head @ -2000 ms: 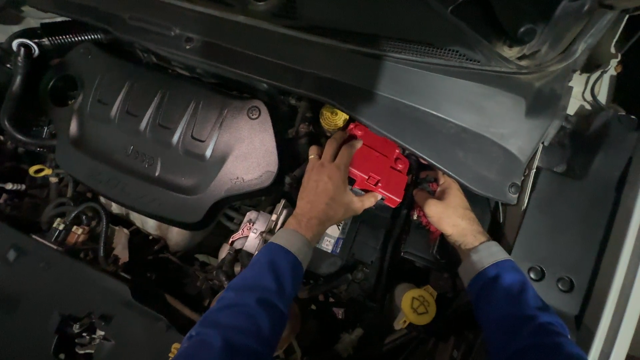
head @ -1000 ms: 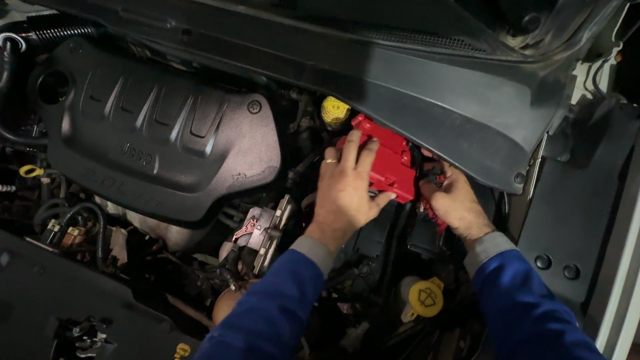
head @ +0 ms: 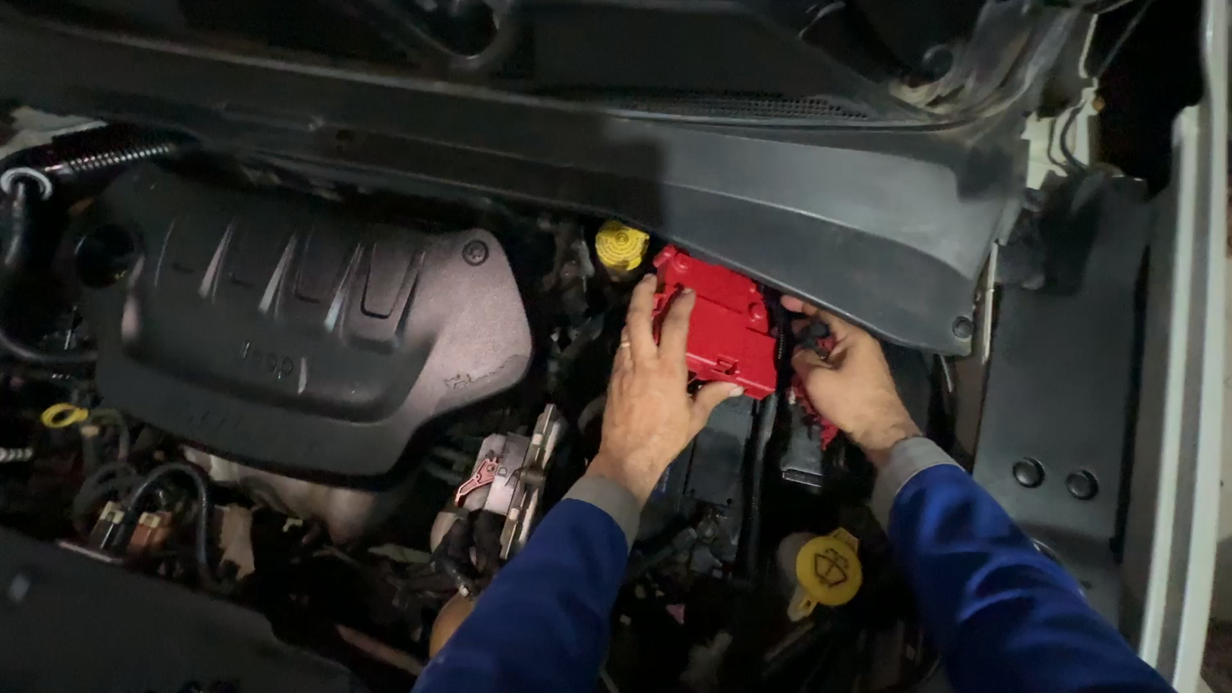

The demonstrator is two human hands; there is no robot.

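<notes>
A red plastic cover point(head: 727, 332), likely over the battery terminal, lies below the black cowl panel. My left hand point(head: 647, 390) grips its left and lower edges, fingers on top and thumb at the bottom edge. Just right of the cover, my right hand point(head: 852, 380) has its fingers closed on a dark connector point(head: 816, 339) with a red part beside it. More of that red part point(head: 826, 431) shows under the right palm. A dark corrugated cable runs between the cover and the right hand. Part of the black battery point(head: 712, 457) is visible beneath the left thumb.
A black plastic engine cover point(head: 318, 337) fills the left. Behind the left hand stands a yellow reservoir cap point(head: 622, 246). A yellow washer fluid cap point(head: 828, 572) is below the right hand. The cowl panel point(head: 818, 212) overhangs both hands; the fender edge point(head: 1169, 385) bounds the right.
My left hand stays on the red cover, its fingers shifted slightly toward the cover's left edge. My right hand remains at the connector, with only small finger movement.
</notes>
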